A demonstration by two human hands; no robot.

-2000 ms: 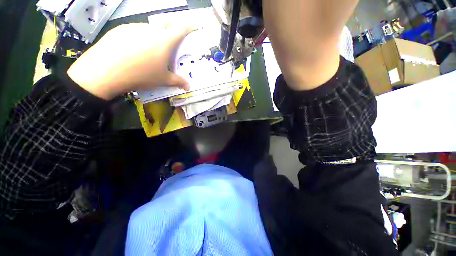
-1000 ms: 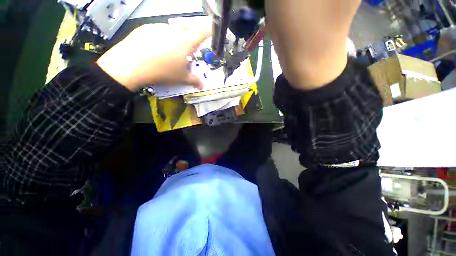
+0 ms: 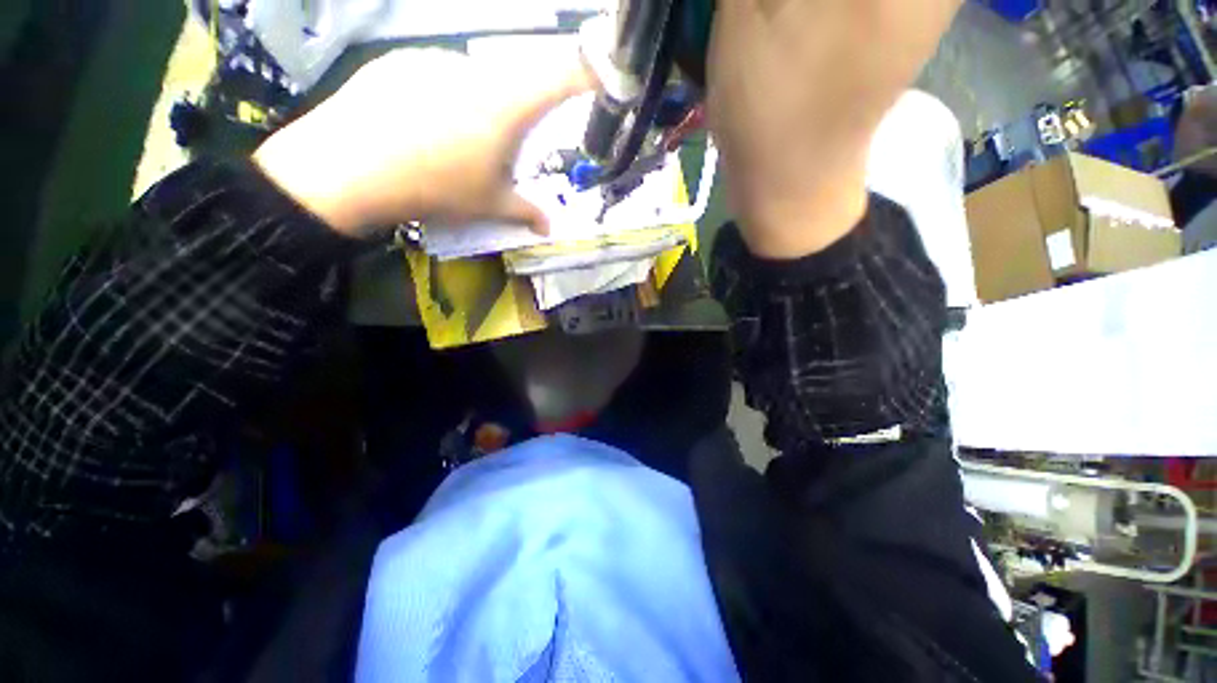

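Note:
The white power strip housing (image 3: 567, 200) lies on the taped jig (image 3: 467, 300), overexposed in parts. My left hand (image 3: 427, 140) holds the housing at its left, thumb along the near side and fingers around the far side. The dark electric screwdriver (image 3: 627, 100) stands over the housing, its blue tip part close to the surface. My right forearm (image 3: 814, 120) reaches up beside the screwdriver; the right hand itself is cut off by the top edge. A small grey block (image 3: 601, 314) sits at the jig's near edge.
Whitish parts (image 3: 314, 34) lie at the bench's upper left by the green surface. A cardboard box (image 3: 1068, 220) stands at the right, with a large white sheet (image 3: 1094, 367) below it. A metal rack (image 3: 1134, 520) is at the lower right.
Since one second ago, my right forearm has shifted slightly left and the screwdriver's body has moved right, with its blue part lower. My left hand stays on the housing.

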